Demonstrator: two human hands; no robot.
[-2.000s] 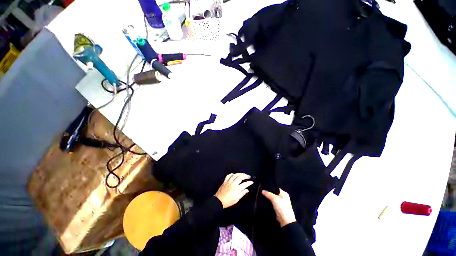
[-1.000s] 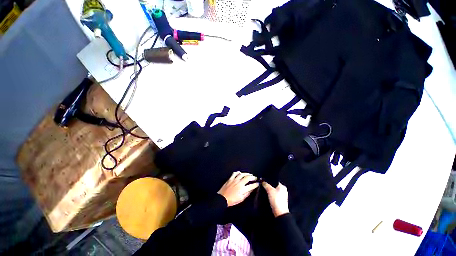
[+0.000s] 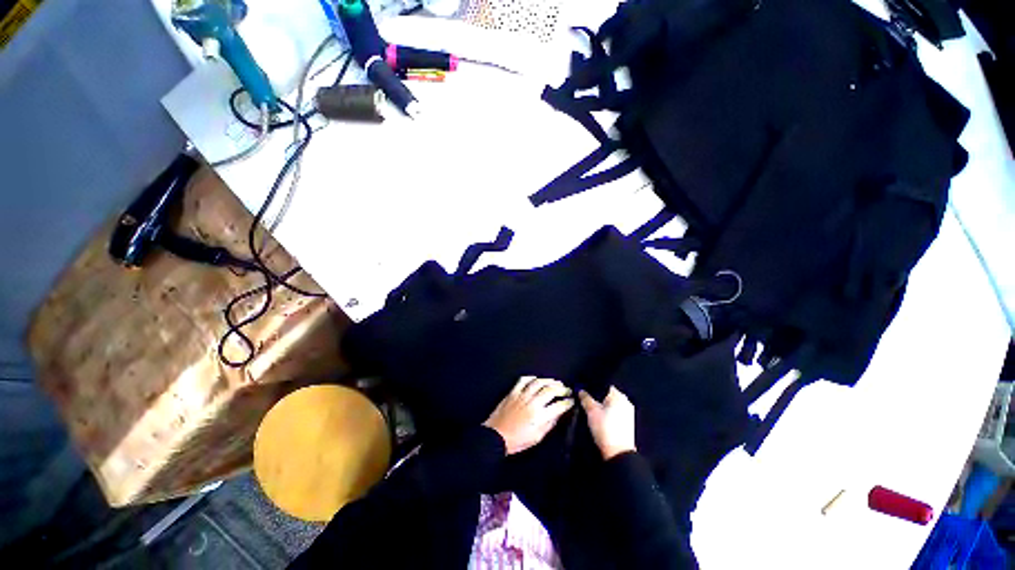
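Observation:
A black sleeveless garment (image 3: 523,323) lies on the near edge of the white table, with a grey-black hanger (image 3: 710,303) at its neckline and a small shiny dot beside it. My left hand (image 3: 531,414) lies on the garment's front, fingertips on the front edge. My right hand (image 3: 609,422) is just right of it, thumb and fingers pinching the same edge of black cloth. The fingertips nearly meet; what lies between them is too small and dark to tell.
More black garments with straps (image 3: 801,167) are piled beyond. A red thread cone (image 3: 899,504) and thin yellowish stick (image 3: 834,501) lie right. Spools (image 3: 350,102) and a teal tool (image 3: 247,69) lie upper left. A black hair dryer (image 3: 150,217) and round yellow stool (image 3: 322,452) are left.
The view has shifted, so table items appear moved in the picture. Both hands stay at the garment's front edge, with the fingertips slightly farther up it.

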